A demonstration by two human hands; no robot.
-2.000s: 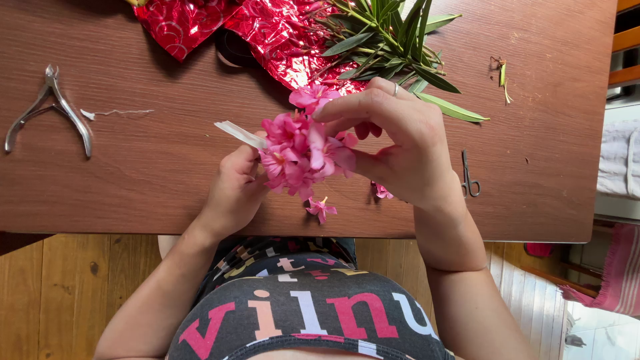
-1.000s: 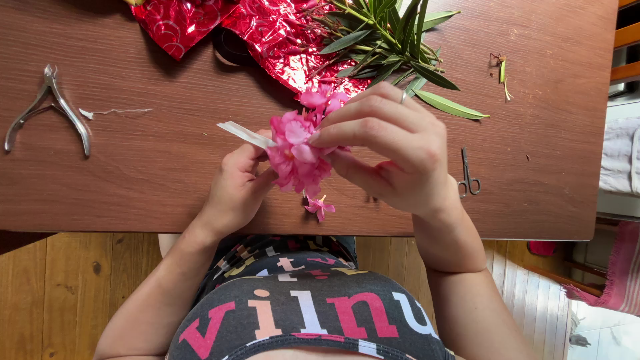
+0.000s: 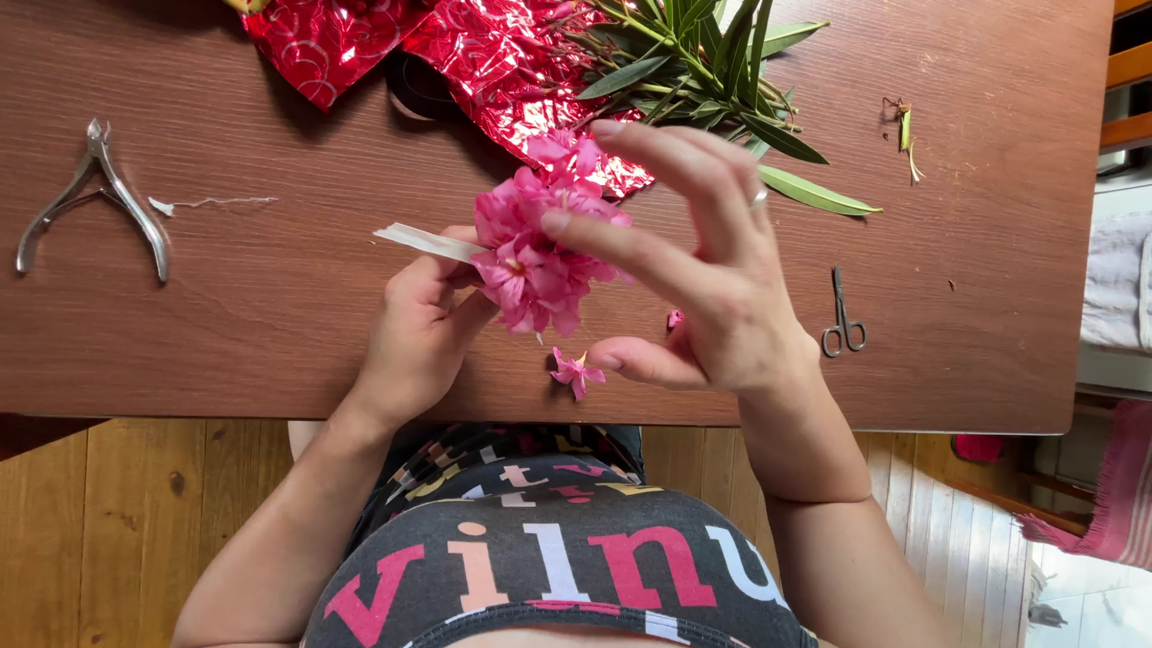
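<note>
My left hand point(image 3: 427, 310) is closed around the base of a cluster of pink oleander-like flowers point(image 3: 535, 256); its stems are hidden. A whitish strip of tape or ribbon point(image 3: 427, 241) sticks out to the left between this hand and the blossoms. My right hand point(image 3: 720, 261) is spread over the right side of the cluster, its index fingertip over the petals; whether it touches them I cannot tell. Below the cluster, a loose pink flower point(image 3: 577, 373) lies on the wooden table point(image 3: 270, 333), close to my right thumb. Another pink bit point(image 3: 675, 319) shows behind the right hand.
Cuticle nippers point(image 3: 94, 198) and a white thread point(image 3: 216, 200) lie at left. Red foil wrapping point(image 3: 504, 81) and green leafy stems point(image 3: 711, 72) lie at the back. Small scissors point(image 3: 841, 319) rest right of my right hand, with plant scraps point(image 3: 905, 135) farther back. The table's front edge is near my body.
My right hand's fingers, bent close together at the flowers before, have spread apart. My left hand has stayed in about the same place, holding the cluster.
</note>
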